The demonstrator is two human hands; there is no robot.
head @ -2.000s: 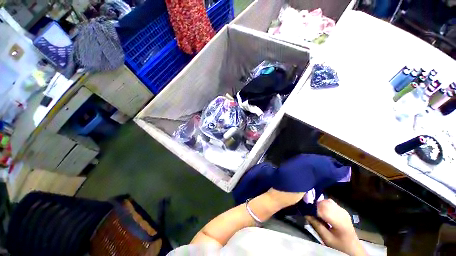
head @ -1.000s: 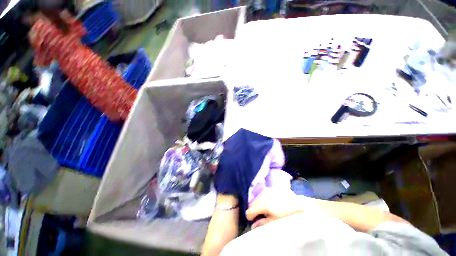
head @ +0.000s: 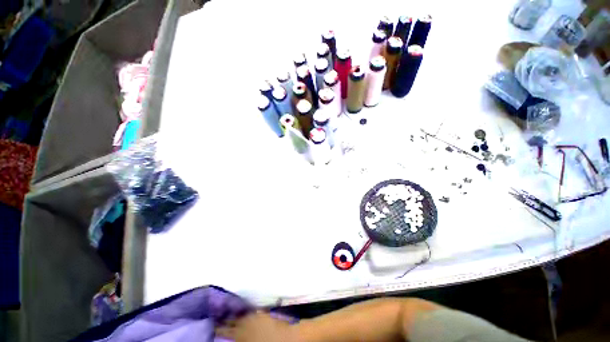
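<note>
The navy garment (head: 180,320) with its lilac lining side showing lies at the bottom left, against the table's front edge and cut off by the picture's edge. My right hand (head: 251,326) is at the bottom edge, blurred and partly cut off; its fingers are closed on the lilac cloth. My left hand is out of the picture. A black round dish (head: 399,212) with small white pieces stands on the white table (head: 234,220). A dark thread spool (head: 343,256) with a red-orange end lies beside it.
Several upright thread cones (head: 356,90) stand at the back. Thread snips (head: 536,204), loose buttons (head: 480,148) and clear plastic items (head: 543,70) are to the right. A plastic bag of dark parts (head: 164,197) lies at the table's left edge, beside fabric-lined bins (head: 67,140).
The view has swung right and closer over the table. The garment and my right hand now show low at the left. My left forearm has left the picture.
</note>
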